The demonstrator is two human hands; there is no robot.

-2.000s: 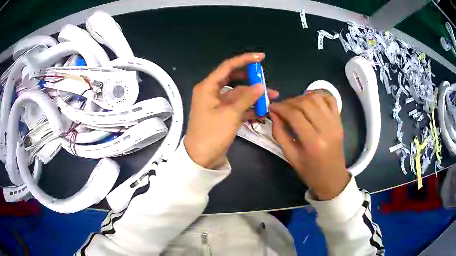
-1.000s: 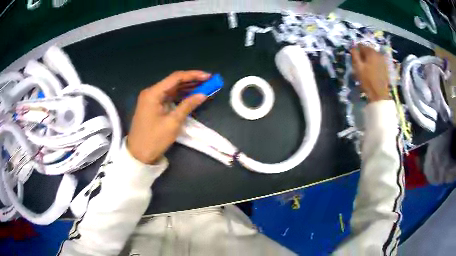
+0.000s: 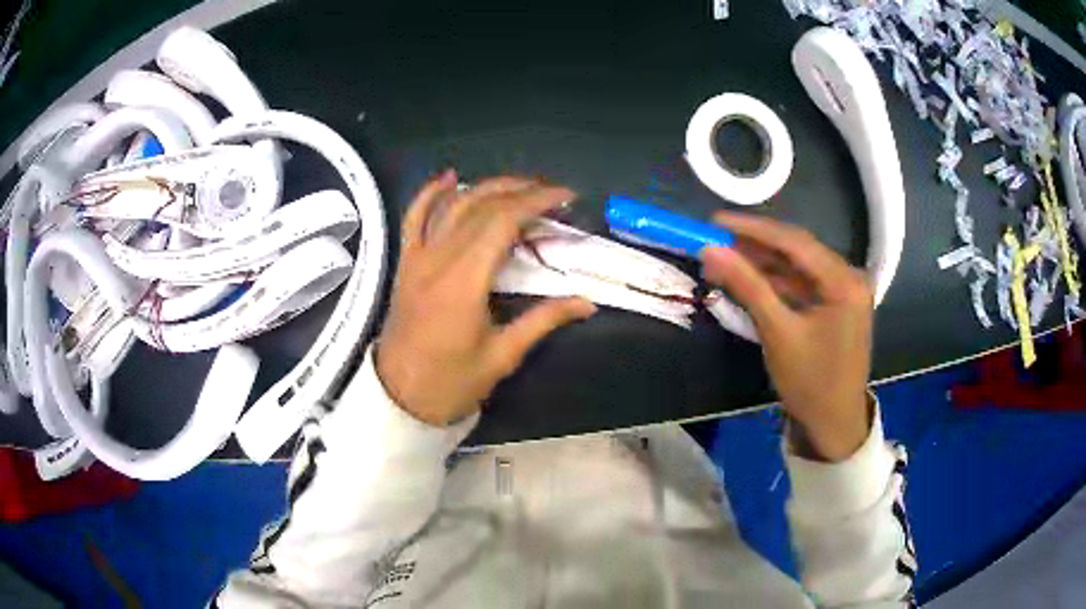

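My right hand (image 3: pixel 798 309) holds a bright blue battery (image 3: pixel 667 226) by its right end, between thumb and fingers, above a white neckband unit (image 3: pixel 863 143). The unit's open housing arm (image 3: pixel 595 271) faces up at the centre, with thin dark red wires inside. My left hand (image 3: pixel 470 286) lies over the left end of this open arm and holds it, hiding that end. The unit curves round to the right and ends in a closed wide tip at the upper right.
A white tape roll (image 3: pixel 738 149) lies inside the curve of the unit. A pile of white units (image 3: pixel 191 256) lies at the left. Scraps of liner (image 3: pixel 953 107) with yellow strips (image 3: pixel 1021 297) lie at the right, on the black bench (image 3: pixel 524 83).
The battery has passed from my left hand to my right hand. My left hand has moved onto the open housing arm. My right hand has come back from the scrap heap.
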